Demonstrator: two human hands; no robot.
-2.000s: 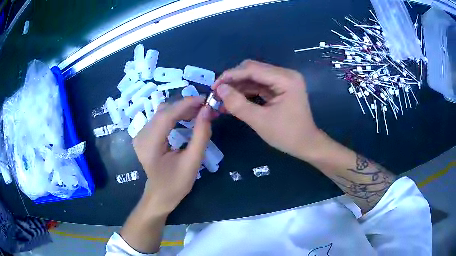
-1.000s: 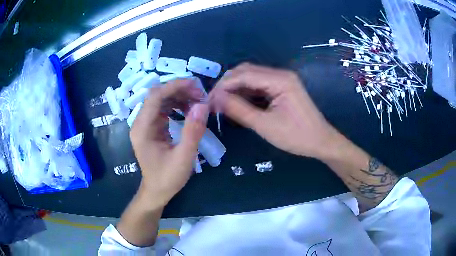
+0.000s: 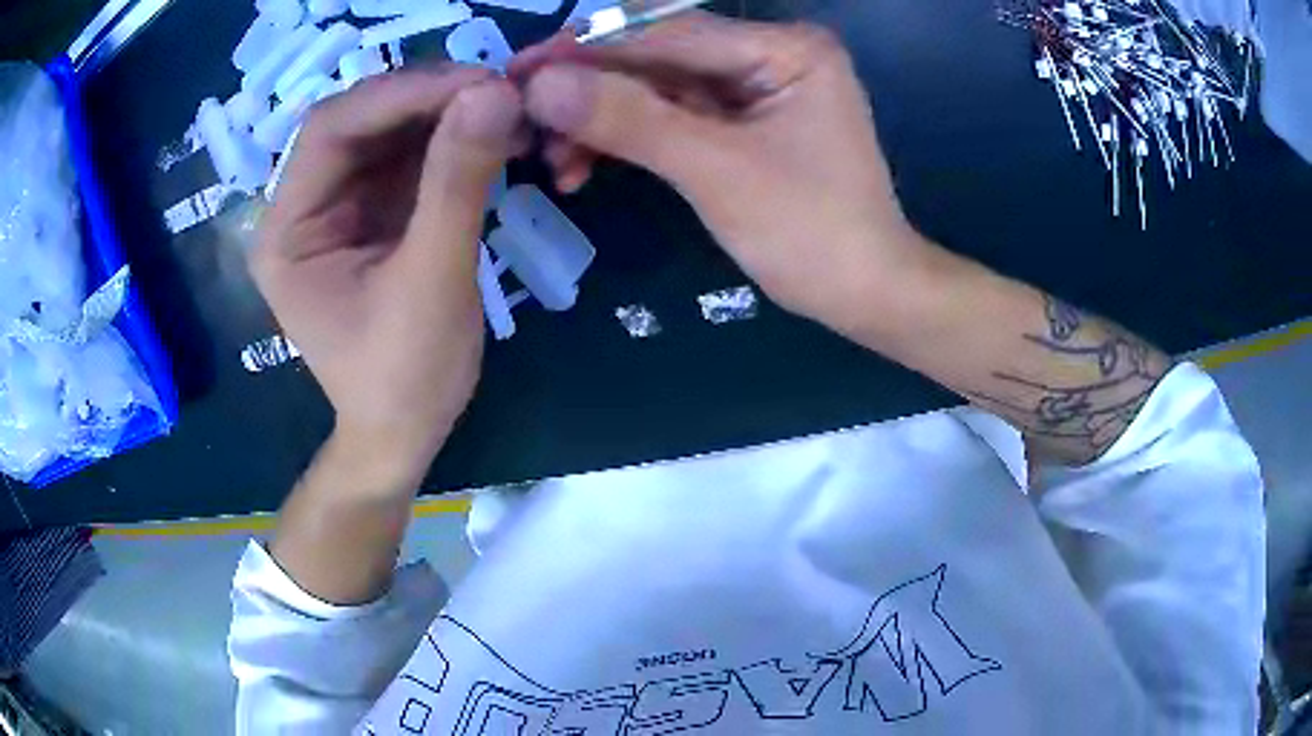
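Observation:
My left hand (image 3: 381,237) and my right hand (image 3: 748,166) meet at the upper centre, thumbs and fingertips pinched together. A thin wire lead with a white connector (image 3: 607,22) sticks out above my right fingers, which hold it. What lies between the fingertips is hidden, so I cannot tell what my left hand grips. White oblong housings (image 3: 295,65) lie in a pile behind and left of my left hand. One more housing (image 3: 540,247) lies below the fingertips, beside a slim white piece (image 3: 494,292).
Small shiny metal parts (image 3: 728,305) lie near the bench's front edge (image 3: 691,460), with more at left (image 3: 269,352). A heap of wire leads (image 3: 1137,86) is at upper right. A blue tray (image 3: 127,316) with a clear bag of white parts (image 3: 58,331) is at far left.
The view has tilted down, so the bench sits higher. The small white-and-silver part seen at the fingertips earlier no longer shows there; a lead now shows above my right fingers.

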